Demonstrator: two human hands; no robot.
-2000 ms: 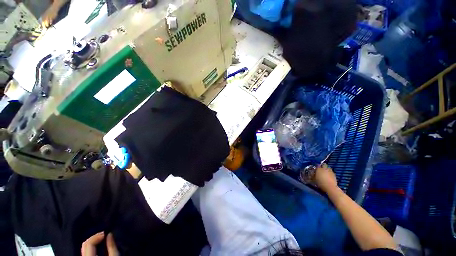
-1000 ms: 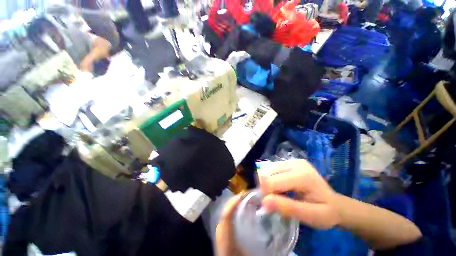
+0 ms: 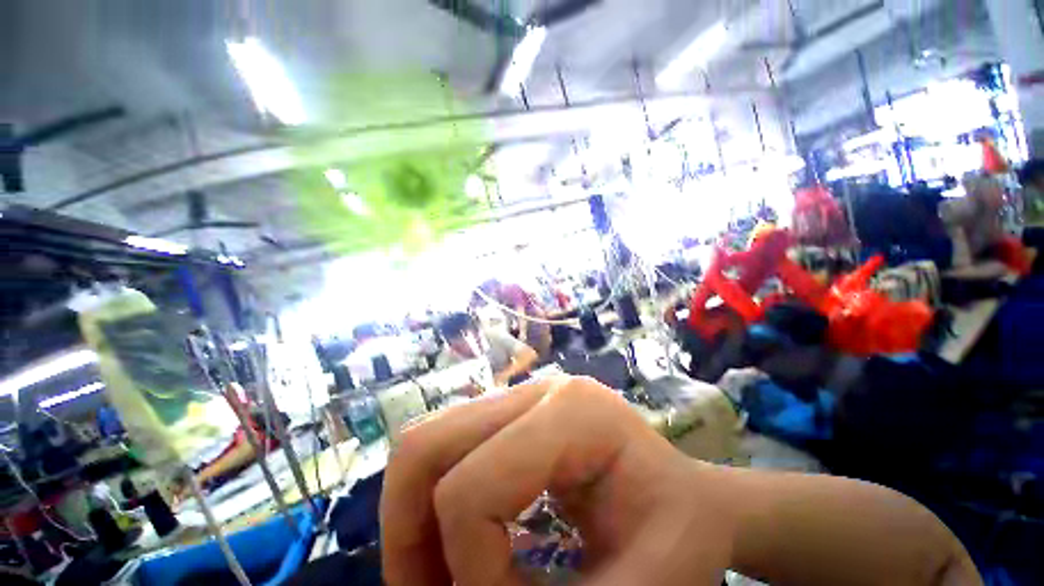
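Observation:
My right hand (image 3: 561, 475) is large and close at the lower middle, its forearm coming from the right. Its fingers are curled around something. Through the gap between thumb and fingers a clear, shiny part of the cup (image 3: 546, 536) shows; the rest is hidden by the hand or cut off by the lower edge. My left hand is not in view. Behind the wrist, part of the cream sewing machine (image 3: 701, 426) shows, blurred.
Red cloth or bags (image 3: 876, 315) and a light blue bundle (image 3: 790, 410) lie behind on the right. A blue bin (image 3: 235, 557) is at the lower left. A person (image 3: 504, 349) sits at a machine farther back. Ceiling lights and thread stands fill the upper view.
The view has swung up from machine and crate to the room and ceiling. The cup has come up close to the camera with my right hand. My left hand has left the view.

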